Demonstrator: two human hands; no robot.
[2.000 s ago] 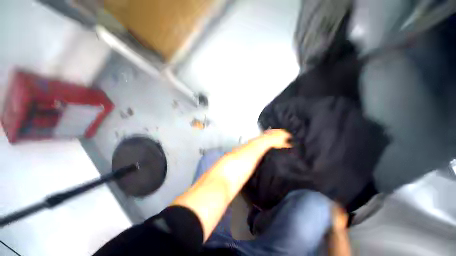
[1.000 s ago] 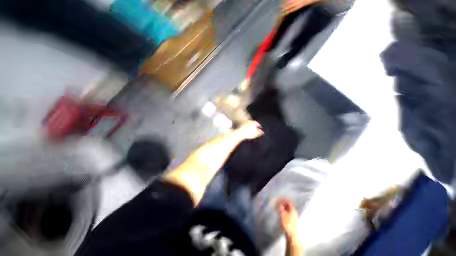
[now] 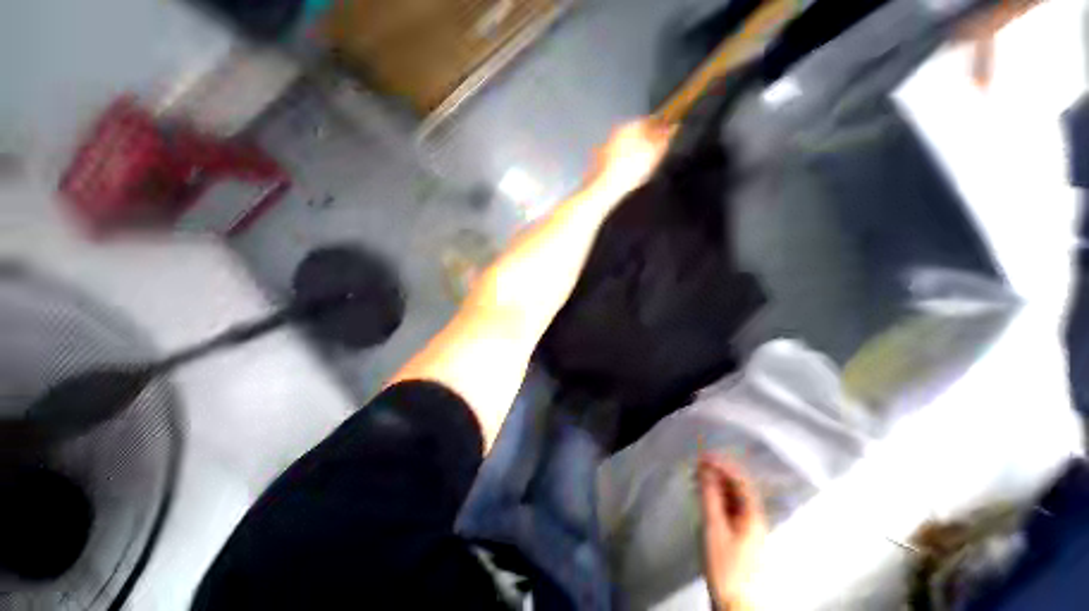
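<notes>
The picture is blurred. My left hand (image 3: pixel 639 143) reaches forward from a black sleeve and is closed around a long tan stick (image 3: pixel 728 60), which runs away to the upper right. Black cloth (image 3: pixel 645 310) lies just below and right of my left forearm; I cannot tell whether my left hand touches it. My right hand (image 3: pixel 728 507) is low in the picture, over or beside pale crumpled cloth (image 3: pixel 788 406). Its fingers are blurred, and I cannot tell whether they hold anything.
A black fan cage (image 3: pixel 108 477) is at lower left and a round black base (image 3: pixel 349 296) with a pole stands near it. A red stool (image 3: pixel 131 173) is at left. A white-covered table edge (image 3: pixel 824 525) runs along the right, with navy material (image 3: pixel 1045 561) at lower right.
My left hand has left the black cloth, reached farther forward and closed on the stick. My right hand has moved away from my knee to the pale cloth. The view has shifted.
</notes>
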